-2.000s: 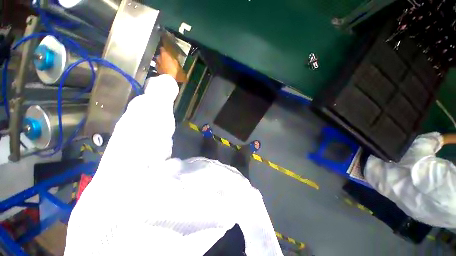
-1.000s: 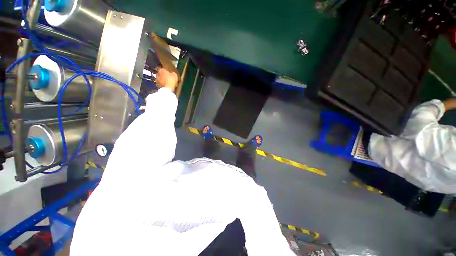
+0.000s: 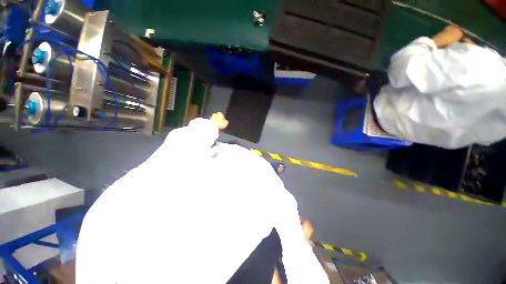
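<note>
My left hand is small, at the end of a white sleeve, over the grey floor in front of the green bench. No object shows in it, and its finger pose is unclear. My right hand shows only as a small part beside my other sleeve, low right of centre; its fingers and any held thing are hidden. A small shiny metallic unit lies on the green belt, out of reach of both hands. A small pale piece lies at the belt's left end, near brown strips.
Stainless cylinder equipment with blue hoses is at left. A black tray sits on the belt. A person in a white coat is at right, beside a blue stool. A blue frame and white box are lower left.
My left hand has left the machine edge and brown piece and moved right and down over the floor. My right hand has come partly into view. The view has shifted right.
</note>
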